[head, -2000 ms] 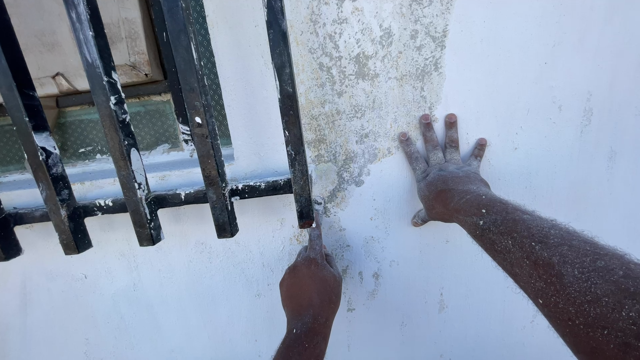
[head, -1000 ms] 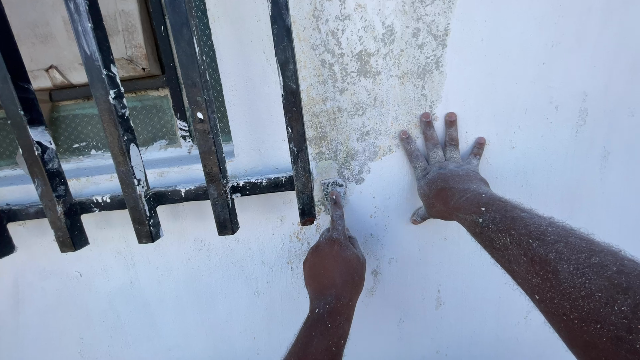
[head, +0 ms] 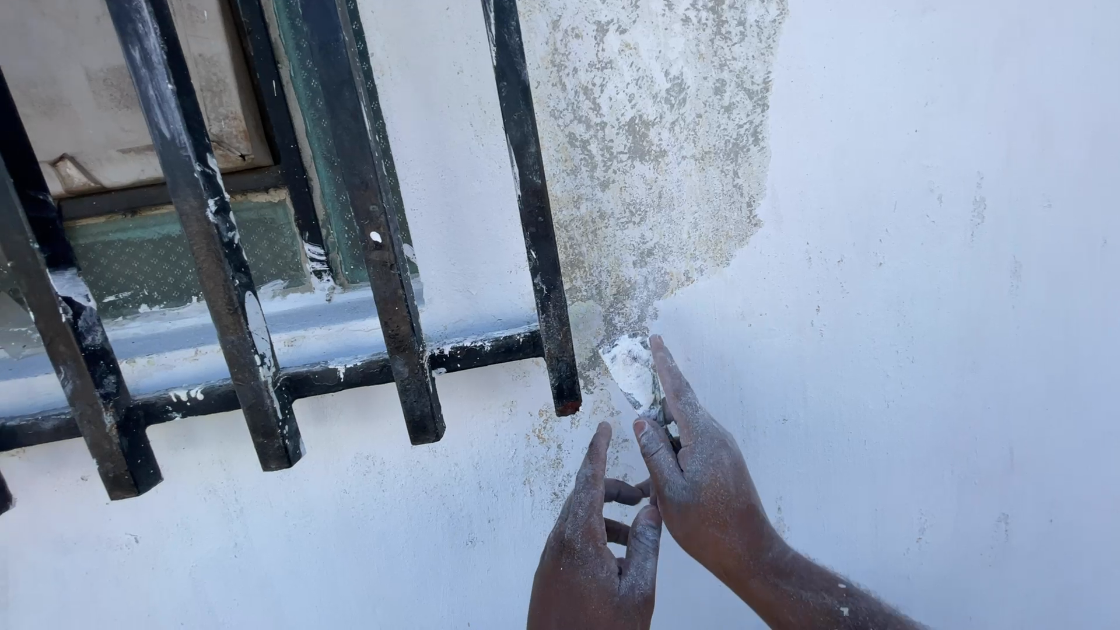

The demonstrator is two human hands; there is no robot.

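A small putty knife point(head: 632, 372) with white filler on its blade points up and left against the wall, at the lower end of a rough unpainted patch point(head: 652, 157). My right hand point(head: 713, 490) is closed around its mostly hidden handle, index finger extended along the blade's right side. Just below and left is my left hand point(head: 595, 551), index finger raised and the other fingers bent toward the right palm. Whether its fingertips still touch the handle is hidden. White dust covers both hands.
Black metal window bars point(head: 534, 210), spotted with white paint, stand out from the wall on the left, their lower ends near the knife. Behind them are a window frame point(head: 293, 149) and a sill point(head: 236, 319). The white wall point(head: 919, 350) spreads to the right.
My right hand has left the wall and moved down-left to the putty knife, and now grips it. My left hand, which had its index finger at the blade, is now lower.
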